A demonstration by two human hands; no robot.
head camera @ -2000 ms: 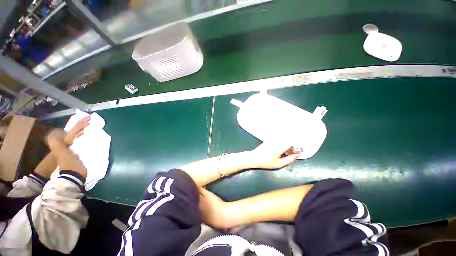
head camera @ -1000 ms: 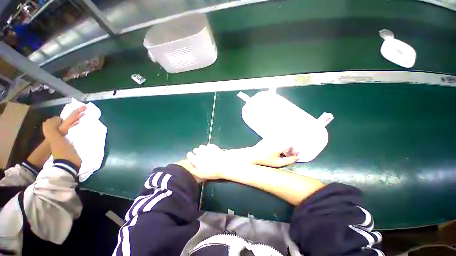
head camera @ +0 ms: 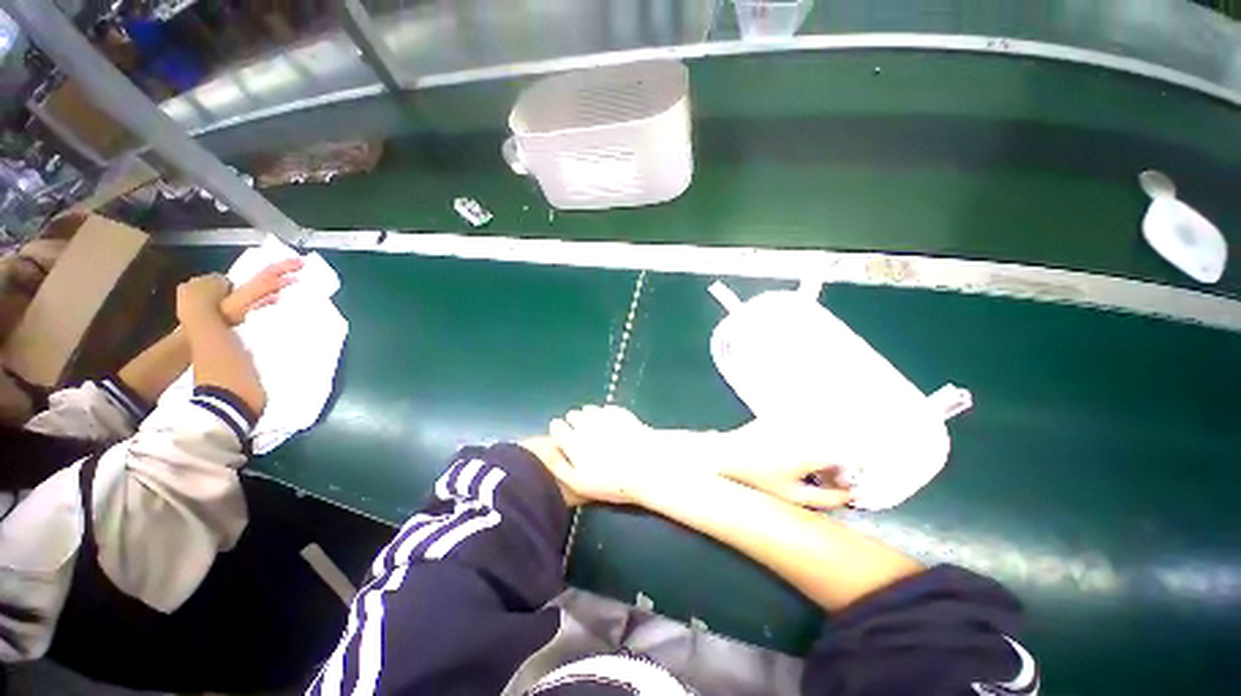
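A white oval base (head camera: 844,367) with short pale legs lies on the green bench, slightly right of centre. It is overexposed and shows little detail. My forearms are crossed. My left hand (head camera: 803,483) reaches right to the base's near end, with its fingers bent at the edge; glare hides whether they grip it. My right hand (head camera: 599,451) reaches left and lies closed over my left wrist.
Beyond the pale rail (head camera: 762,261), the green conveyor carries a slotted housing (head camera: 606,143), a small white lid (head camera: 1184,239), a small labelled piece (head camera: 472,211) and a brown parts strip (head camera: 320,162). A neighbour's hands rest on a white sheet (head camera: 293,356) at left, beside a carton (head camera: 85,299).
My right hand has come up from near my body onto my left wrist, where it stays. The view has shifted, so bench and conveyor things appear further right. My left hand stays at the base.
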